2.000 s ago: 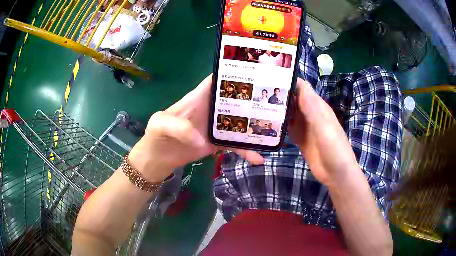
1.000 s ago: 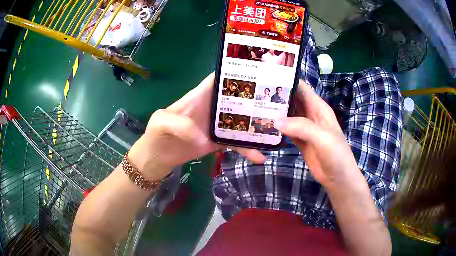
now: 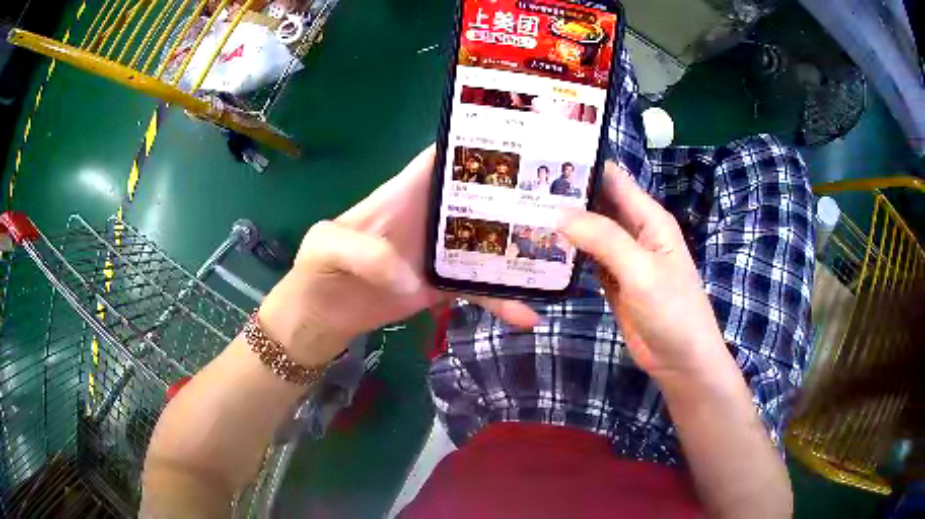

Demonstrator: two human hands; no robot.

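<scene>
A black-cased smartphone [image 3: 487,203] is upright above my lap, its top cut off by the frame. Its screen shows a red advert at the top and picture tiles on white below. My left hand [image 3: 370,258] holds the phone from its left side, with fingers passing behind its lower edge. A gold-coloured bracelet is on the left wrist. My right hand [image 3: 644,269] is at the phone's lower right edge, its thumb over the lower right tile; its other fingers are partly hidden, so its grip is unclear. Plaid trousers [image 3: 761,233] cover my lap.
A yellow barred cart [image 3: 112,73] with a white bag [image 3: 238,59] stands at the upper left. A wire shopping trolley [image 3: 122,294] with a red handle end is at the left. Another yellow cart [image 3: 872,253] is at the right. A dark round grille [image 3: 834,101] is at the upper right.
My right thumb has moved from the phone's side onto the lower screen. The top advert has changed from orange and yellow to red, and the tiles have shifted slightly upward.
</scene>
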